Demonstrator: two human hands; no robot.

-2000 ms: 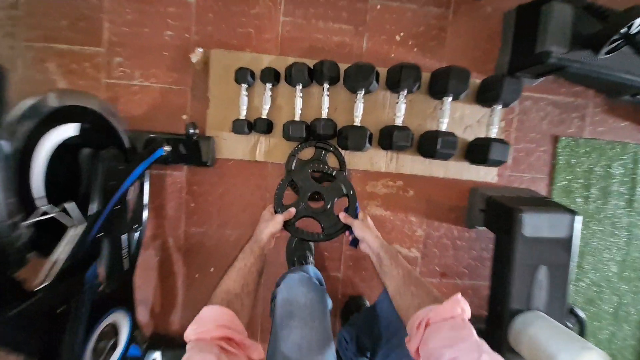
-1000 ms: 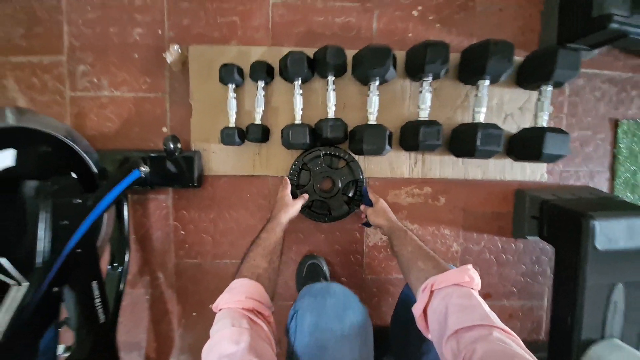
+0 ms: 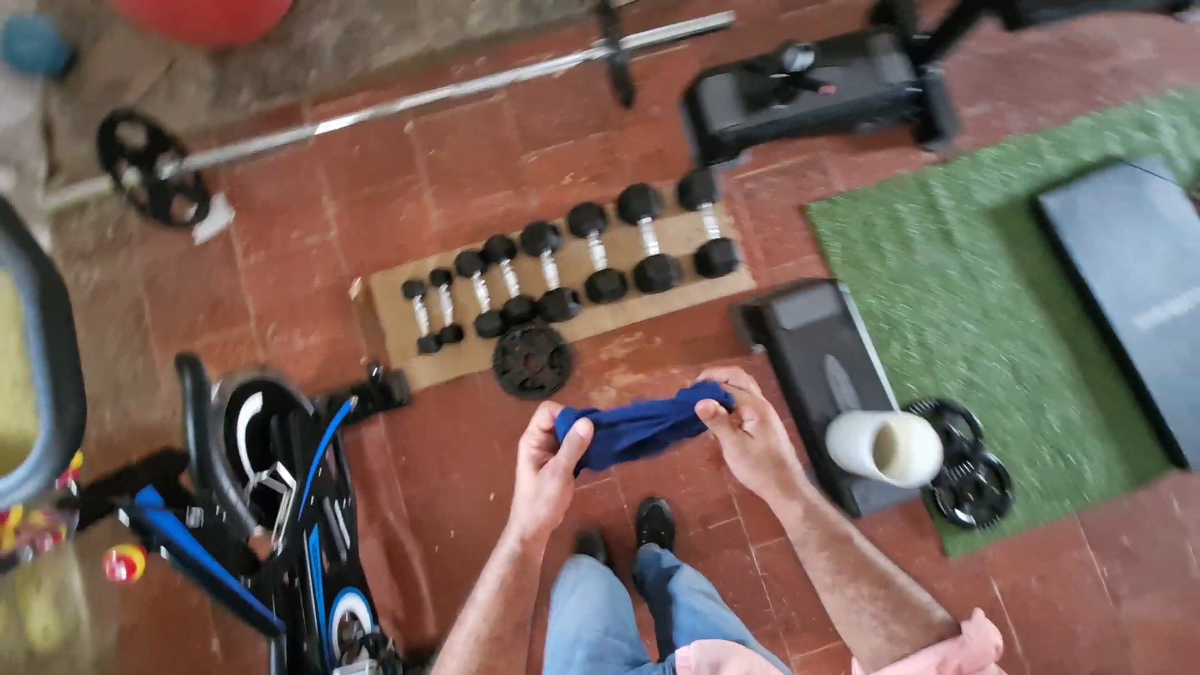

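A dark blue cloth (image 3: 642, 433) is stretched between my two hands. My left hand (image 3: 551, 457) grips its left end, thumb on top, and my right hand (image 3: 747, 427) pinches its right end. Beyond them a black weight plate (image 3: 532, 361) lies against the front edge of a cardboard sheet (image 3: 403, 361). On the cardboard stands a row of black hex dumbbells (image 3: 596, 253) with chrome handles, smaller at the left and larger at the right. Neither hand touches the plate.
An exercise bike (image 3: 281, 487) stands at left. A barbell (image 3: 394, 108) lies across the back. At right are a black step platform (image 3: 825, 375), a white cylinder (image 3: 884, 448), more weight plates (image 3: 972, 489) and green turf (image 3: 937, 234). A black machine base (image 3: 806, 94) is behind.
Both hands have let go of the black plates, and a plate now lies at the cardboard edge. The blue cloth, earlier bunched by the right hand, is now spread between both. The view is wider and tilted.
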